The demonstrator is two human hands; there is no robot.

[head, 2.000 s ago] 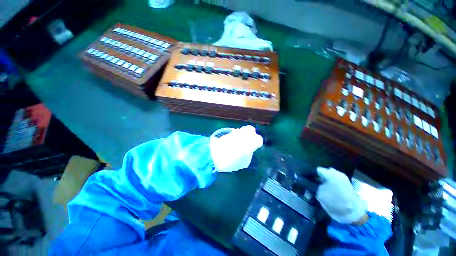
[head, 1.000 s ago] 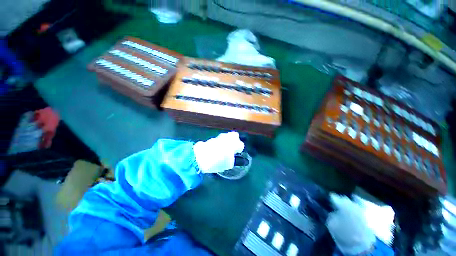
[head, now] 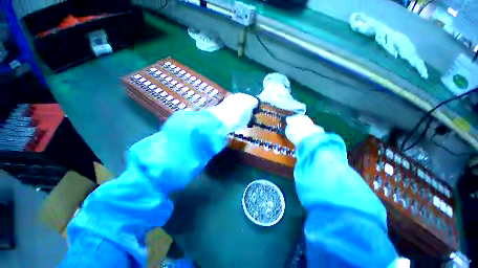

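The middle stack of orange-brown component trays [head: 262,151] carries rows of small black transistors [head: 267,144]. My left hand [head: 237,111], in a white glove, is over the left part of its top tray, with dark parts beside the fingertips. My right hand [head: 302,127], also white-gloved, is at the right part of the same tray. The glove hides its fingertips, and I cannot tell whether either hand holds a part. The round white-rimmed bowl of tiny silver screws [head: 263,203] sits on the green mat in front of the stack.
Another tray stack [head: 175,86] with pale tabs stands at left, touching the middle one. A tray stack [head: 409,193] with silver-white pieces stands at right. A crumpled white glove or cloth [head: 278,91] lies behind the middle stack. Black cables [head: 419,131] hang at the rear right.
Both hands have moved forward to the middle tray stack, the left from the bowl and the right from beside the jig. The bowl is now uncovered. The view has shifted, and the jig no longer shows.
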